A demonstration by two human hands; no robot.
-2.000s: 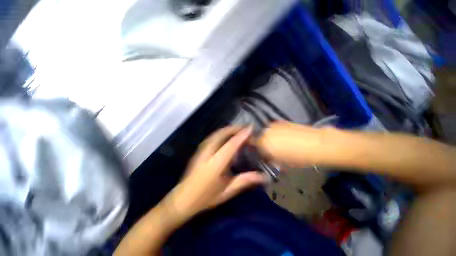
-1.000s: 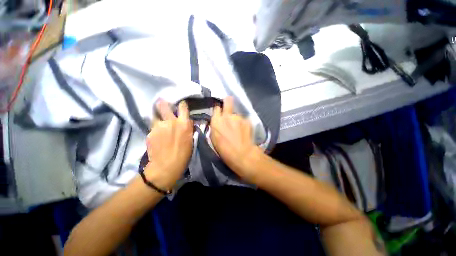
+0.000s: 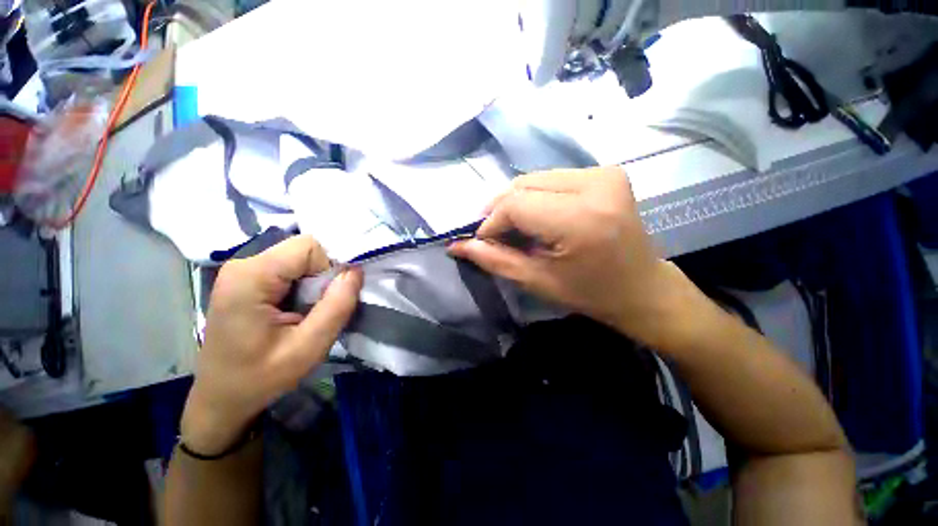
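The striped garment body [image 3: 422, 298], white with dark grey stripes, lies bunched over the table's front edge. My left hand [image 3: 273, 329] pinches a dark edge of it between thumb and fingers. My right hand [image 3: 566, 241] pinches the same edge farther right, and the edge is stretched nearly straight between my hands. The presser foot area [image 3: 586, 67] of the sewing machine is behind my right hand, apart from the cloth in my hands.
Black-handled scissors [image 3: 792, 92] and thin snips [image 3: 862, 128] lie at the right. Pale curved cut pieces [image 3: 720, 134] lie beside them. A measuring tape [image 3: 741, 200] runs along the front edge. Striped pieces [image 3: 782, 329] are below at right. An orange cord [image 3: 103, 144] hangs at left.
Both hands first worked low near the blue basket, then held a dark opening of the striped garment on the table. Now they are farther apart, with the edge pulled straight between them.
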